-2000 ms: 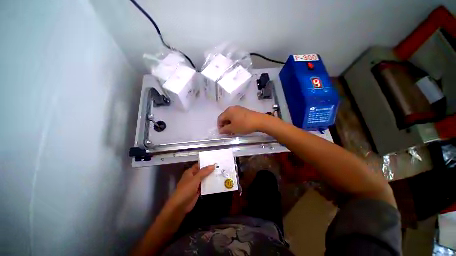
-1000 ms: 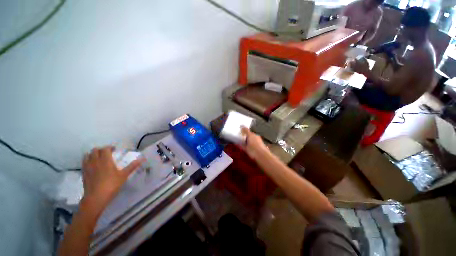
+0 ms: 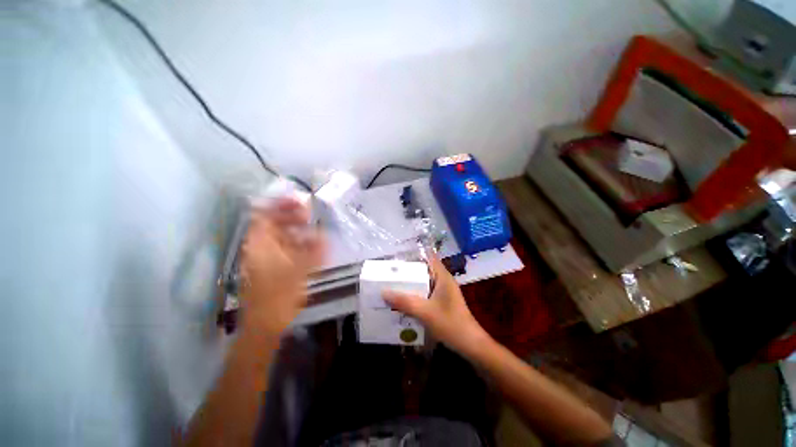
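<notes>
A white product box (image 3: 384, 325) with a round gold sticker is held upright in front of the sealer's front bar. My right hand (image 3: 441, 306) grips its right side, thumb across the face. Clear film (image 3: 371, 229) stretches from near the box top up over the worktable. My left hand (image 3: 284, 249) is blurred over the left part of the sealer; its grip cannot be told. The silver sealing arm (image 3: 336, 275) runs behind the held box, partly hidden by my left hand. Another white box (image 3: 339, 190) stands at the back of the worktable (image 3: 384, 199).
The blue power unit (image 3: 471, 209) stands at the sealer's right end, with a black cable behind. Further right, the shrink tunnel (image 3: 572, 205) sits on a wooden bench (image 3: 567, 279), with a white box (image 3: 646, 161) on its dark conveyor. Film scraps (image 3: 635, 292) hang at the bench edge.
The view has swung back left to the sealer. My right hand has moved from near the tunnel to in front of the sealer and holds a box there. A white box now lies on the tunnel conveyor.
</notes>
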